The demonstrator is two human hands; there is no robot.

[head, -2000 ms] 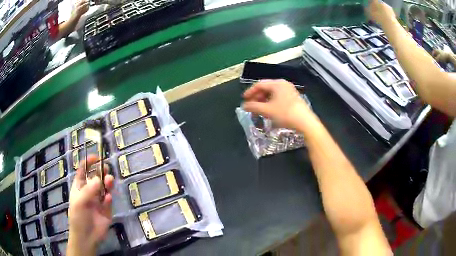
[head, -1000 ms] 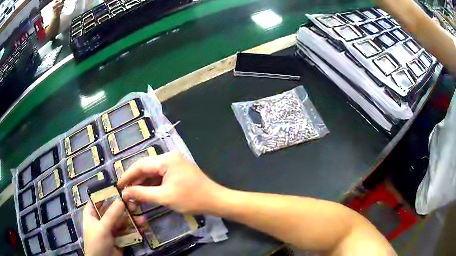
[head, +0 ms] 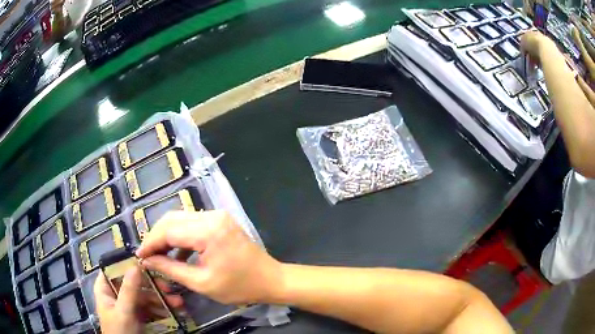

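My left hand (head: 124, 301) grips a phone frame (head: 154, 293) tilted above the lower part of the blister tray (head: 225, 196). My right hand (head: 205, 258) has thumb and forefinger pinched at the frame's upper right edge; a tiny light-coloured bit, likely a small metal part, shows at the fingertips. The tray holds rows of frames, some with gold-coloured ends (head: 153, 174), some plain black (head: 67, 308). A clear parts bag (head: 378, 153) full of silver bits lies flat on the bench to the right of the tray.
A black flat box (head: 346, 76) lies behind the bag. A neighbour's tray stack (head: 457, 98) stands at the right, with another person's arm (head: 567, 104) over it. The green belt (head: 261, 39) runs behind, bearing a black tray (head: 124, 32). A red stool (head: 499, 271) is at lower right.
My right hand came from the bag to the frame in my left hand and stays there. The view has shifted slightly. The other person's hand has moved down to the tray stack.
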